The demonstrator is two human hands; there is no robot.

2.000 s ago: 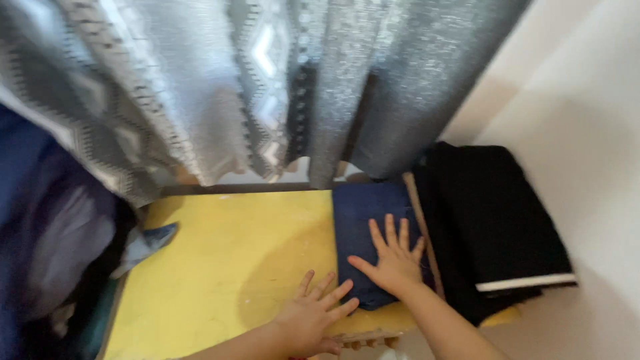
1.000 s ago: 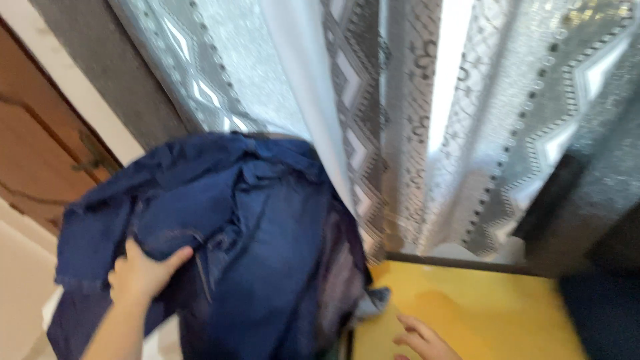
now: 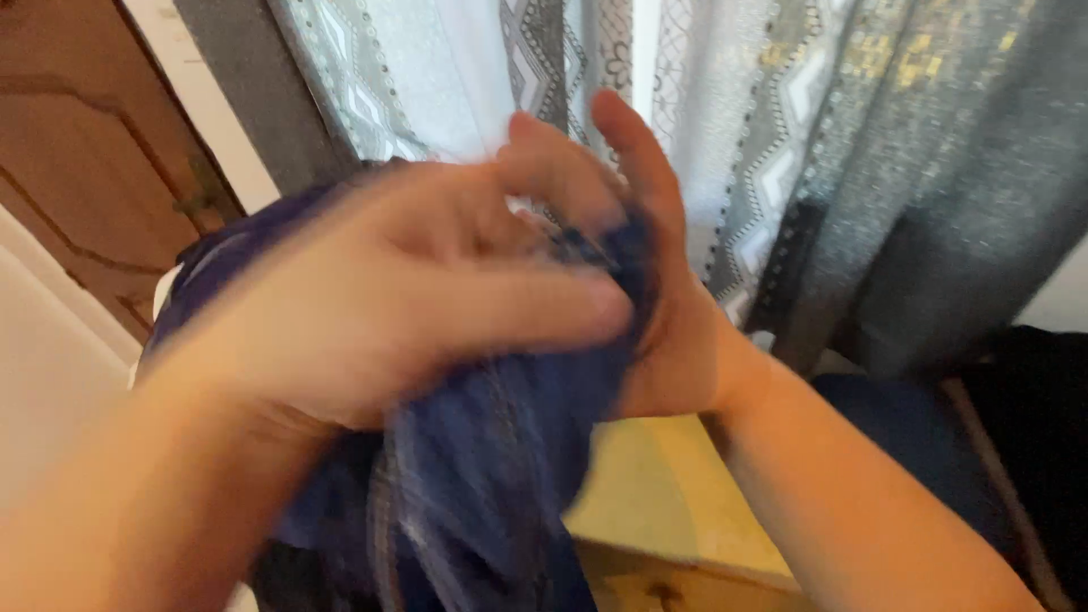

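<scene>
A dark blue denim garment [image 3: 518, 442] hangs from my two hands in the middle of the view, close to the camera. My left hand [image 3: 408, 280] is blurred and grips the garment's upper part, its thumb pointing right. Against the right side of the same cloth, my right hand [image 3: 654, 280] holds its upper edge, with some fingers raised. The gathered top of the garment is partly hidden between the hands. More dark clothing [image 3: 246, 246] lies behind my left hand and forearm.
A yellow-topped wooden surface [image 3: 671, 484] is below my right wrist. Folded blue cloth [image 3: 901, 433] and folded black cloth [image 3: 1028, 425] lie at the right. Patterned grey curtains [image 3: 765, 153] hang behind, and a brown wooden door [image 3: 76, 153] stands at the left.
My left hand lay on the heap of blue denim a second ago; now both hands hold a denim garment raised near the camera. The view has swung left since the earliest frame.
</scene>
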